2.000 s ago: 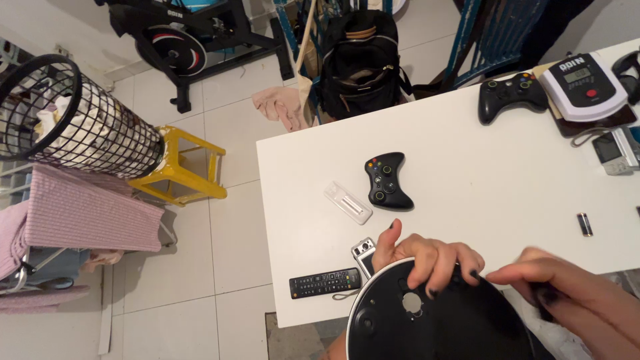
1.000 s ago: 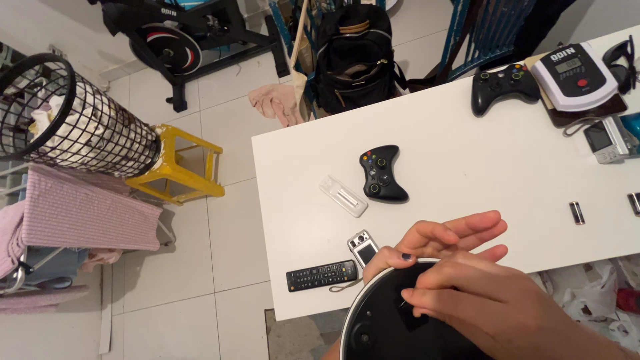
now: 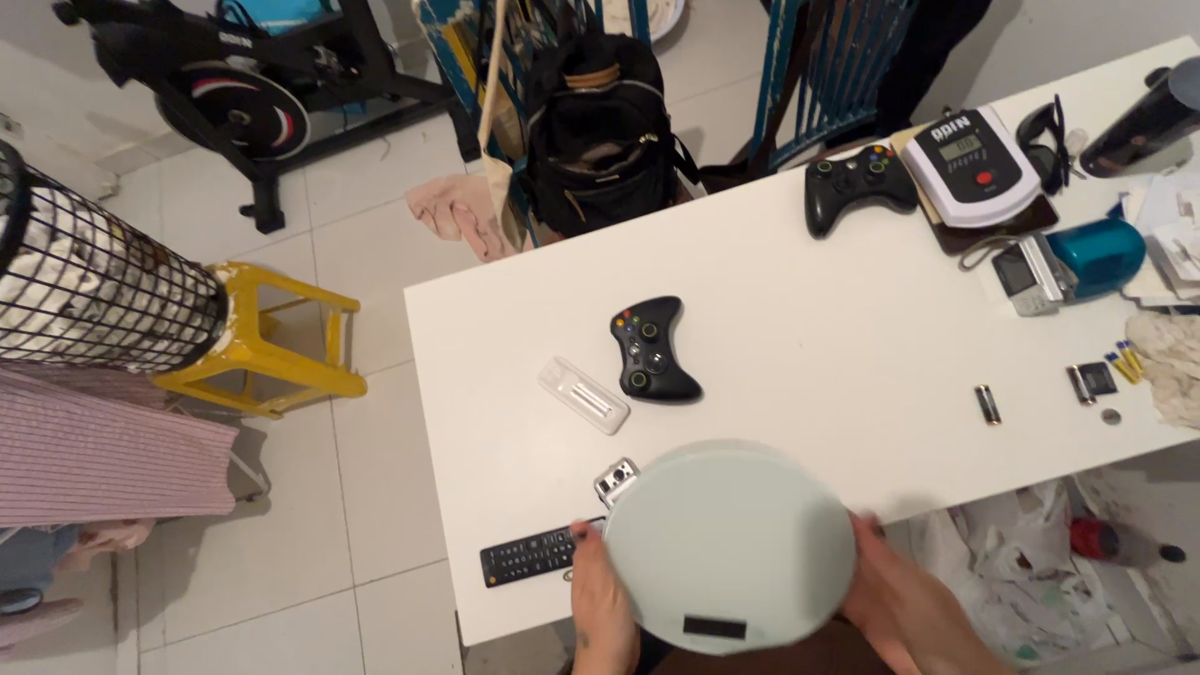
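Observation:
Both my hands hold a round, pale green glass bathroom scale (image 3: 731,539) by its edges, its face up and its dark display toward me, at the near edge of the white table. My left hand (image 3: 603,600) grips the left rim. On the right rim is my right hand (image 3: 900,595); the scale hides some of its fingers. Just beyond my left hand lie a black remote control (image 3: 530,555) and a small silver camera (image 3: 616,482), both partly covered. Farther up the table are a clear plastic case (image 3: 583,396) and a black game controller (image 3: 654,350).
On the table's right are a second game controller (image 3: 858,187), an ODIN monitor (image 3: 972,167), sunglasses, a silver camera (image 3: 1027,274), several batteries (image 3: 987,405) and a dark bottle (image 3: 1144,122). A yellow stool (image 3: 272,352) and wire basket stand left; a black backpack (image 3: 600,141) is beyond the table.
The scale's black underside faced up before; now its pale glass face does. My right hand has moved from the underside to the right rim, my left hand to the left rim.

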